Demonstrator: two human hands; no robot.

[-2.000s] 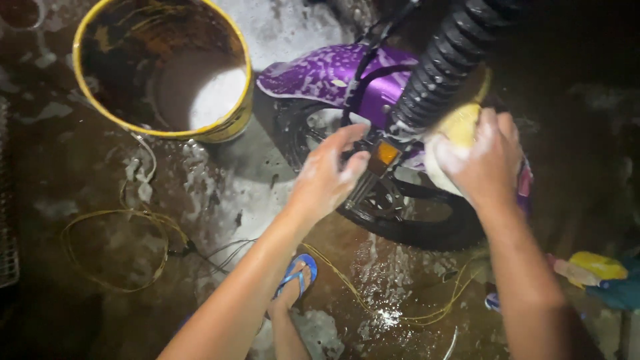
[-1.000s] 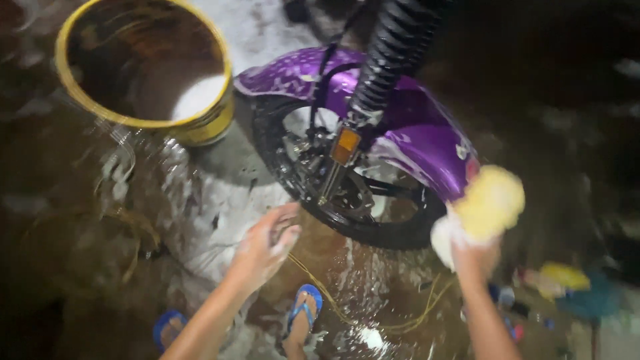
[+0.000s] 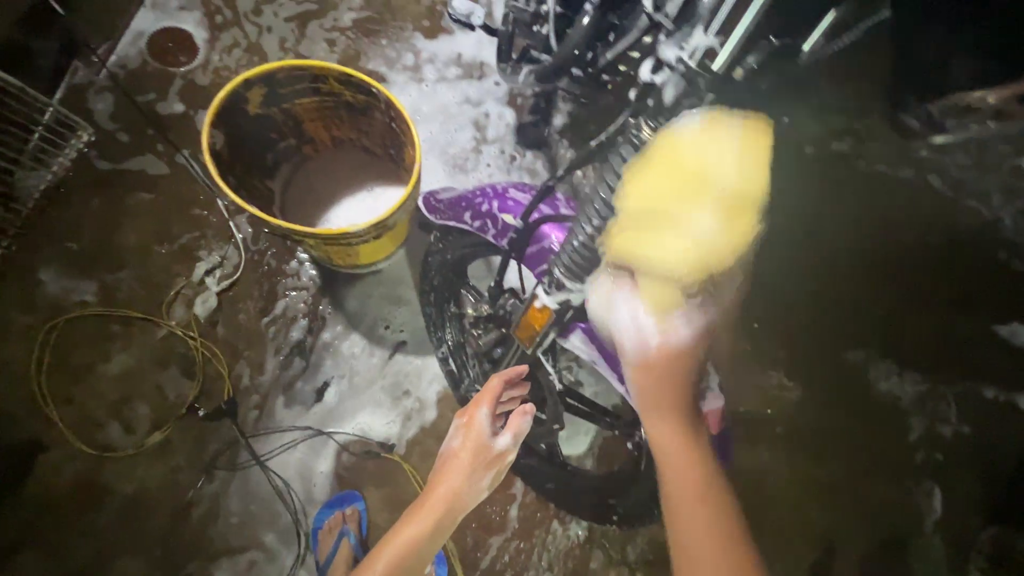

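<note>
My right hand (image 3: 652, 320), covered in suds, grips a yellow sponge or cloth (image 3: 688, 196), blurred, in front of the ribbed black fork boot (image 3: 588, 232) of a motorcycle. My left hand (image 3: 490, 432) has loosely curled fingers, holds nothing, and is just below the orange reflector (image 3: 533, 323). Whether its fingertips touch the fork cannot be told. Foam streaks the purple front fender (image 3: 496, 210), partly hidden by the right hand and the fork. Below the fender is the black front wheel (image 3: 580, 488).
A yellow-rimmed bucket (image 3: 352, 254) with sudsy water stands left of the wheel. Yellow and black cables (image 3: 120, 314) lie on the wet, foamy floor. A wire rack (image 3: 40, 132) is at the far left, a round drain (image 3: 172, 48) above it. My blue flip-flop (image 3: 340, 502) shows below.
The yellow sponge or cloth, at the fender's lower right end a second ago, has moved up in my right hand to the fork boot. My left hand is now nearer the reflector.
</note>
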